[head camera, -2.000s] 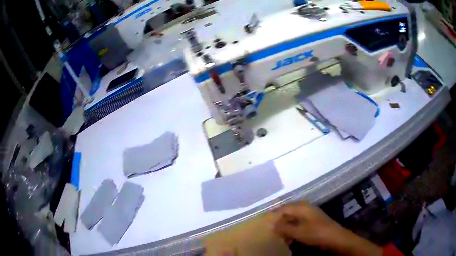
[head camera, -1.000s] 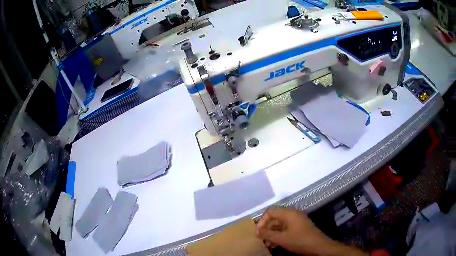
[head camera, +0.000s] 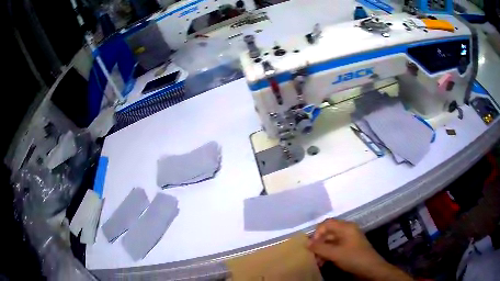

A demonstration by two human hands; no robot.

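My right hand [head camera: 342, 246] holds the tan card template [head camera: 274, 261] by its right end at the table's front edge; the card's lower part is cut off by the picture's edge. My left hand is not in view. A single grey fabric piece [head camera: 288, 207] lies flat just beyond the card, in front of the needle plate [head camera: 278, 160]. A stack of grey pieces [head camera: 189, 164] lies left of the needle. Two narrower grey strips [head camera: 151, 225] lie at near left.
The white JACK machine [head camera: 351, 60] stands behind the fabric. Under its arm lie a pile of grey pieces [head camera: 403, 131] and blue-edged snips [head camera: 368, 141]. Crumpled clear plastic [head camera: 41, 197] and scraps are at the left. A dark phone-like rectangle [head camera: 162, 82] lies further back.
The camera view has shifted, so the table and machine sit further right in the picture. The right hand still holds the card, which shows slightly more than two seconds ago.
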